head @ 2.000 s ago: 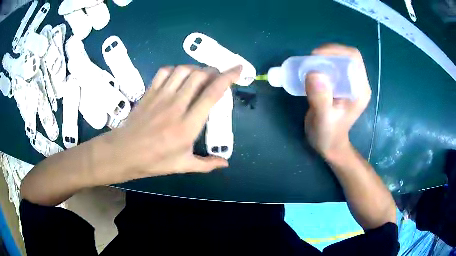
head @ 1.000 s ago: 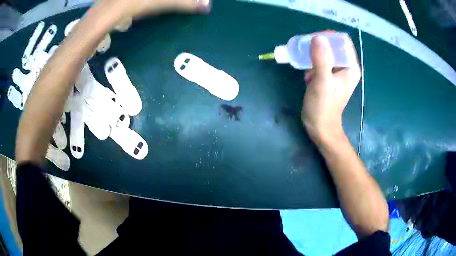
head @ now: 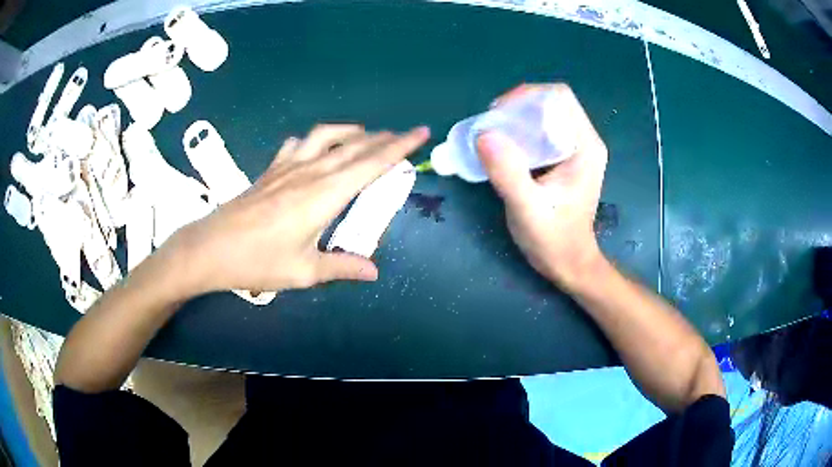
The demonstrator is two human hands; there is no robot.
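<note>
A white housing shell (head: 375, 212) lies tilted on the dark-green table in front of me. My left hand (head: 290, 208) spans it, thumb at its lower end and fingers over its upper end; the palm and fingers hide part of it. My right hand (head: 556, 182) grips a translucent needle-tip squeeze bottle (head: 497, 144), held on its side and pointing left. Its yellow-green needle (head: 424, 167) is at the shell's upper end; whether it touches cannot be told.
A loose housing pile (head: 91, 173) spreads over the left of the dark-green table (head: 456, 319). More shells (head: 196, 38) lie at the upper left. A pale rail (head: 584, 16) runs along the far edge. A thin white piece (head: 754, 29) lies beyond it.
My left hand has come back from the far edge to a shell. The bottle has moved left and down to that shell. Shells now show at the upper left.
</note>
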